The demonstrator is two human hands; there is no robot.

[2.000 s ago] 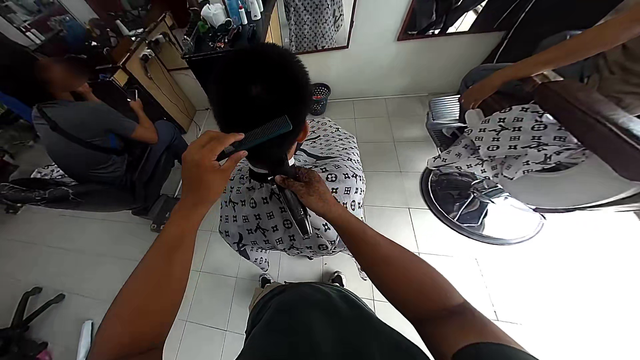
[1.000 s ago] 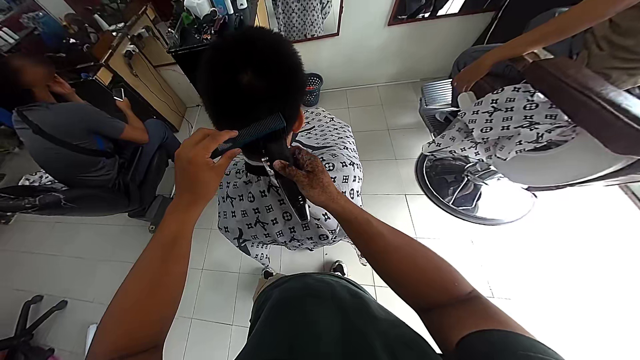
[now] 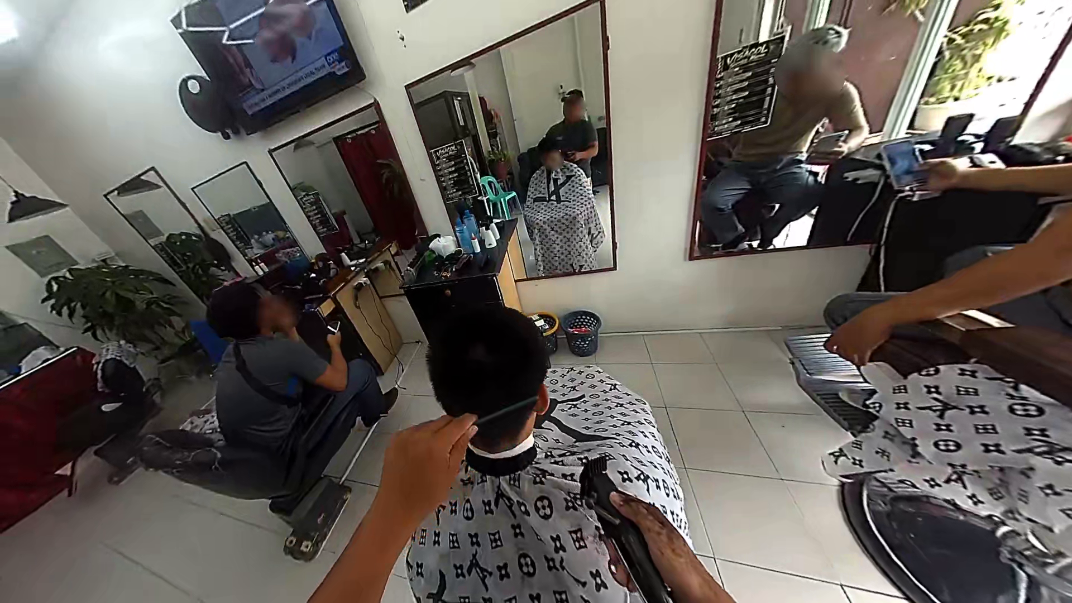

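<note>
A seated person with short dark hair faces away from me, wearing a white patterned barber cape with a dark and white band at the neck. My left hand holds a comb, seen nearly edge-on, against the back of the hair. Lower right, my right hand grips a black hair clipper by its body. The clipper's toothed end points up, over the cape near the right shoulder, apart from the hair. Some fingers of my right hand are hidden behind the clipper.
Another person sits at the left with a phone. A wall mirror and black cabinet with bottles stand ahead, with a plastic basket on the floor. At the right are another person's arm and a chair footrest.
The view has tilted up strongly towards the mirrors. My right hand with the clipper has moved away from the hair, down and right. The comb is now seen nearly edge-on.
</note>
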